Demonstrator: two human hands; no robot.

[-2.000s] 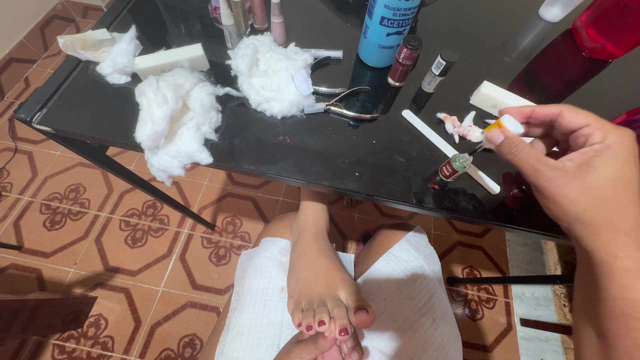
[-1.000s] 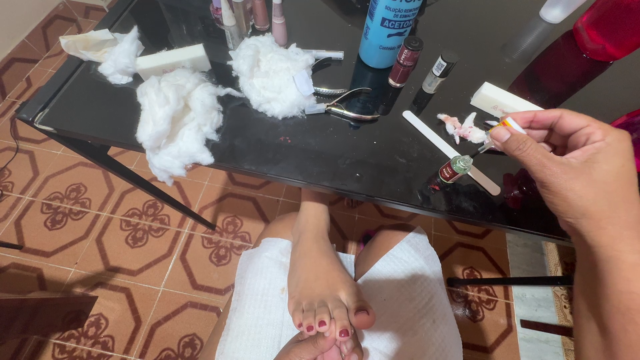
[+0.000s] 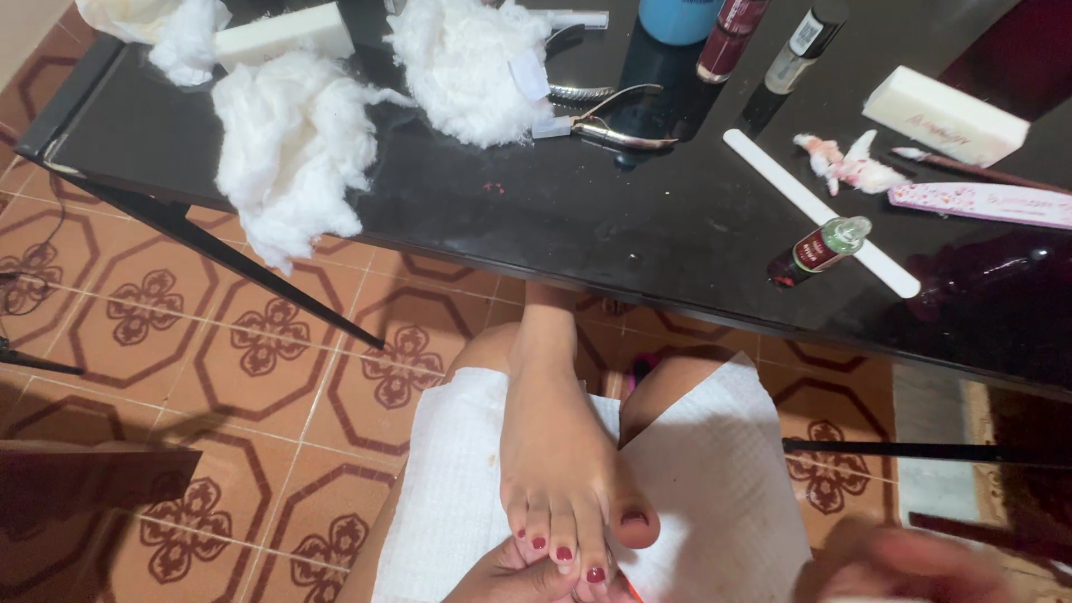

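Note:
In the head view, my left hand (image 3: 519, 579) grips the toes of another person's bare foot (image 3: 557, 427), its thumb across them. Dark red polish shows on the toenails. A small orange edge shows beside the toes; what it belongs to is hidden. My right hand (image 3: 913, 565) is a blur at the bottom right, apart from the foot, and whether it holds anything cannot be told. A small nail polish bottle (image 3: 816, 251) with a green-tinged top stands uncapped near the table edge, next to a white nail file (image 3: 816, 209).
On the black table (image 3: 519, 218) lie cotton wool (image 3: 293, 151), cuticle nippers (image 3: 624, 130), white buffer blocks (image 3: 946, 117), a patterned file (image 3: 980, 203) and stained cotton (image 3: 850, 163). A blue bottle (image 3: 678, 18) and other polish bottles (image 3: 733, 38) stand behind. White paper towels (image 3: 703, 477) cover the lap.
My right hand has left the polish bottle, where it held a white-handled applicator, and come down to the bottom right. My left hand stays at the toes. The view is tilted lower.

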